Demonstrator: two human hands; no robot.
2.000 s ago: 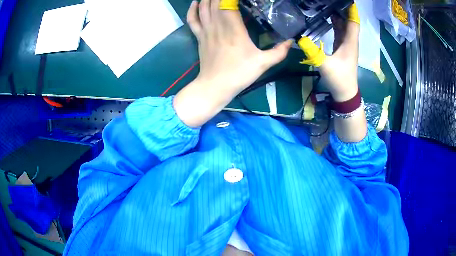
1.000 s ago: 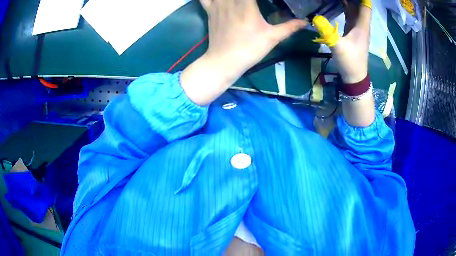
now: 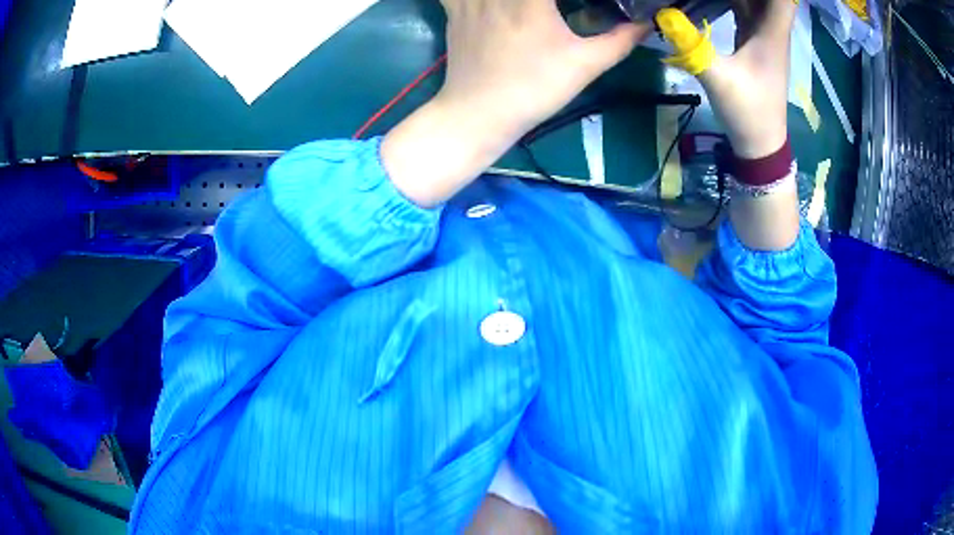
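Note:
A black housing (image 3: 685, 10) shows only as a dark strip at the top edge; the rest is cut off. My left hand (image 3: 523, 63) reaches up to its left side, thumb pointing right against its near edge, fingers cut off by the frame. My right hand (image 3: 748, 89) is at its right side, with a yellow finger cot (image 3: 685, 42) on the thumb touching the near edge; its other fingertips are out of the picture. Both hands appear to hold the housing between them.
White squares (image 3: 110, 29) and a larger white sheet (image 3: 256, 42) lie on the green bench (image 3: 314, 115) at left. A red wire (image 3: 403, 96) runs by my left wrist. A black cord (image 3: 675, 183) loops over the front edge. Tape strips (image 3: 593, 149) and a clear bag (image 3: 849, 26) are at right.
The view has shifted so the bench, hands and housing sit higher, and much of the housing has left the frame. Both hands remain at the housing.

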